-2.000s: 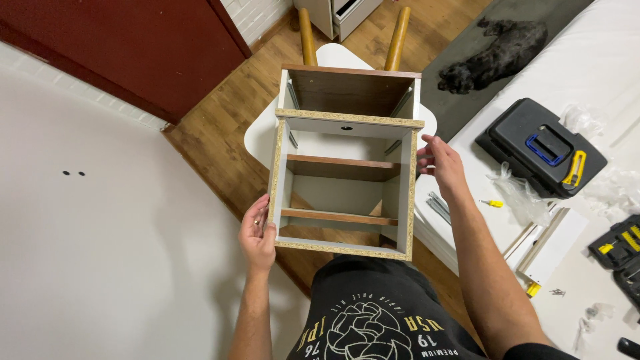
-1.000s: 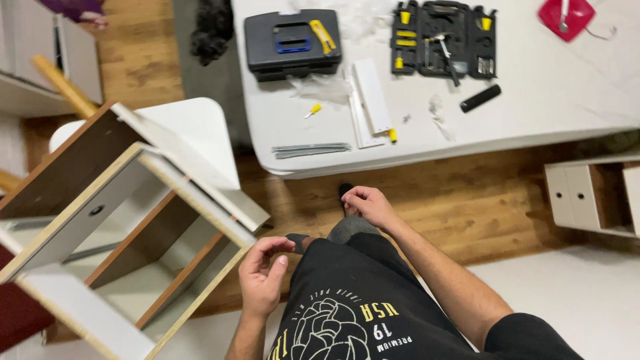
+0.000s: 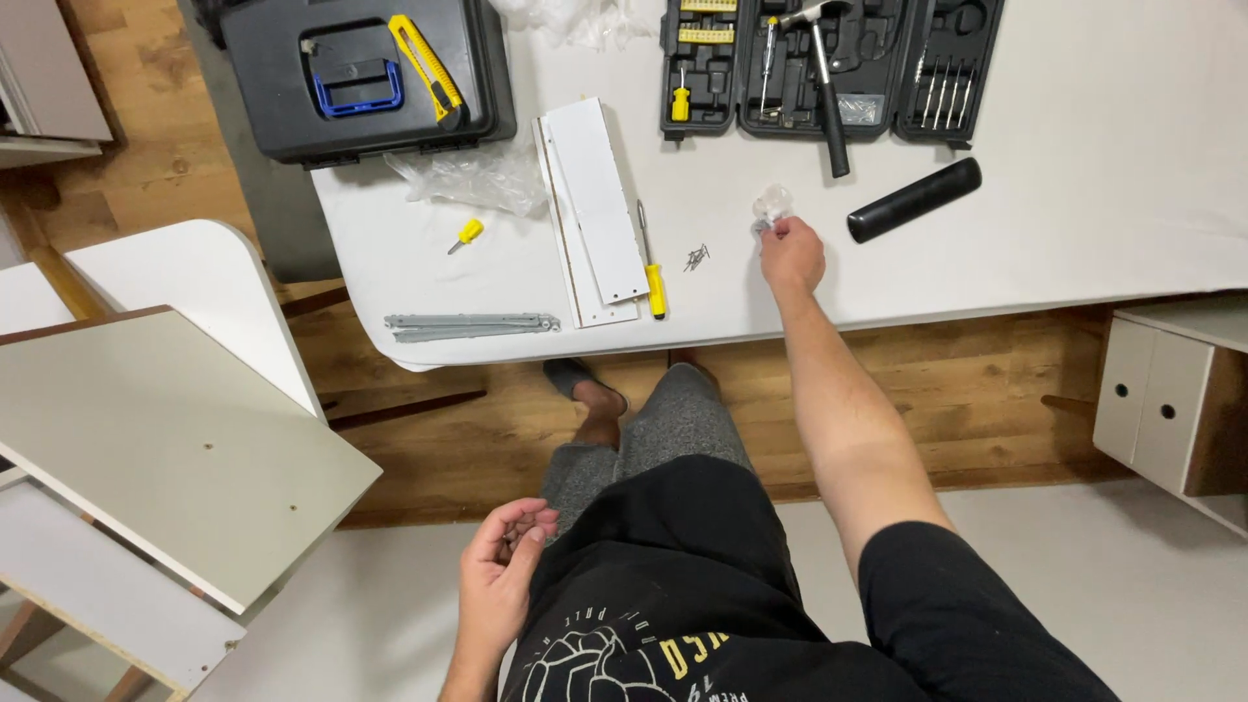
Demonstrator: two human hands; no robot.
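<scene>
My right hand point(image 3: 793, 255) reaches over the white table, its fingertips closed on a small clear plastic bag point(image 3: 773, 203) with small pieces in it. A little pile of screws point(image 3: 696, 257) lies left of that hand. Beside the pile are a yellow-handled screwdriver point(image 3: 654, 283) and white board strips point(image 3: 597, 200). Metal drawer runners point(image 3: 472, 327) and a short yellow screwdriver point(image 3: 466, 236) lie farther left. My left hand point(image 3: 505, 570) hovers near my shirt, fingers loosely curled, nothing seen in it. The unfinished cabinet point(image 3: 175, 439) stands at the left.
A black toolbox point(image 3: 380, 83) with a yellow utility knife point(image 3: 426, 70) is at the upper left. An open tool case point(image 3: 829, 68) with a hammer point(image 3: 827, 93) lies at the back, a black oblong object point(image 3: 914, 200) near it. A drawer unit point(image 3: 1155, 390) is at the right.
The view has swung right, from the cabinet to the table. My hands have come off the cabinet, and my right hand has reached out over the table to the small bag.
</scene>
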